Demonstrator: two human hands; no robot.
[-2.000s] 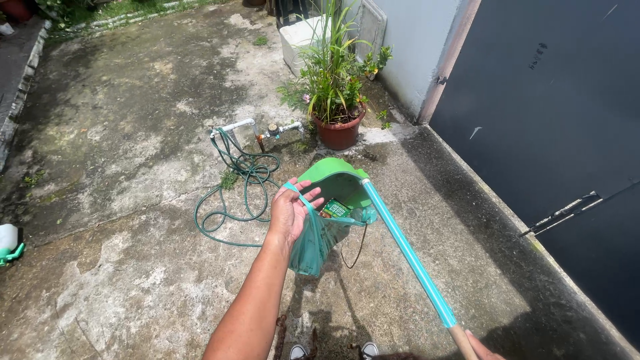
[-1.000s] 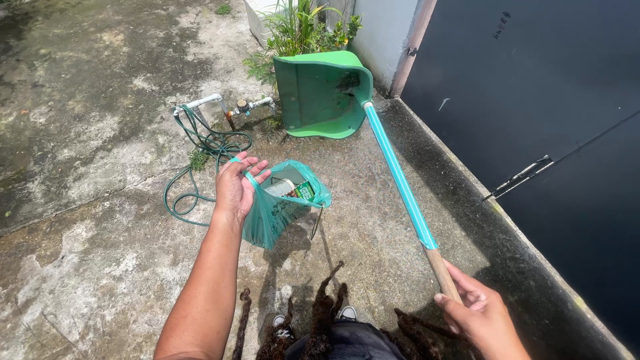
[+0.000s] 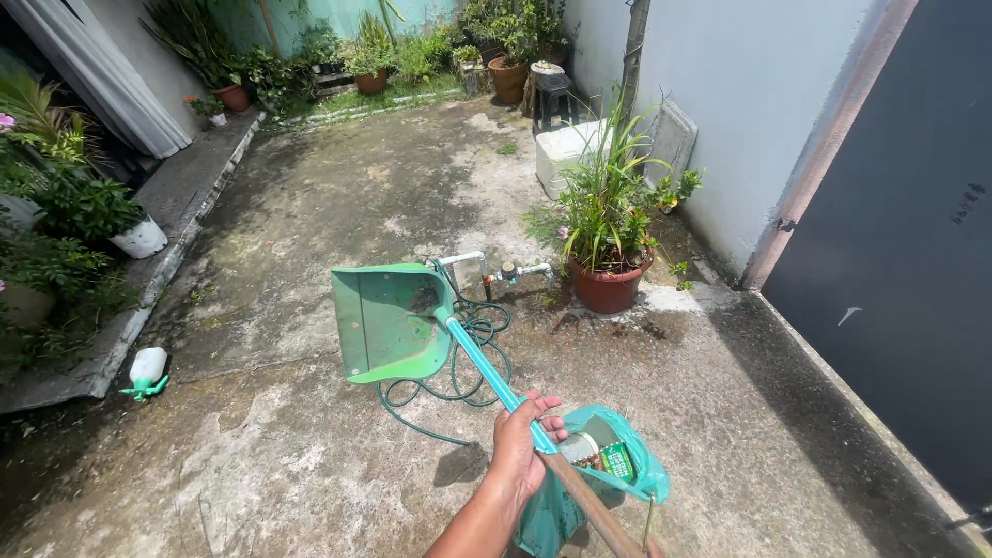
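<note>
My left hand (image 3: 523,442) is at the lower centre, with the blue-and-wood handle of a dustpan across its palm, between thumb and fingers. The green plastic dustpan (image 3: 395,322) is held up to the upper left of the hand, its tray facing me, with some dark dirt near the handle socket. Below and right of this hand hangs a teal plastic bag (image 3: 554,508), its mouth spread, with packaging and a whitish container inside. Only a sliver of my right hand (image 3: 655,549) shows at the bottom edge, near the wooden end of the handle; its grip is hidden.
A coiled green hose (image 3: 484,333) lies by white pipes (image 3: 465,256) and a meter. Right of them stands a potted plant (image 3: 608,287), with a white box (image 3: 562,155) behind. A spray bottle (image 3: 147,368) lies left, near the raised kerb. A dark gate (image 3: 891,256) borders the right.
The dustpan has swung left from in front of the potted plant, and its handle now crosses my left hand. My right hand has dropped almost out of view. The view has tilted up.
</note>
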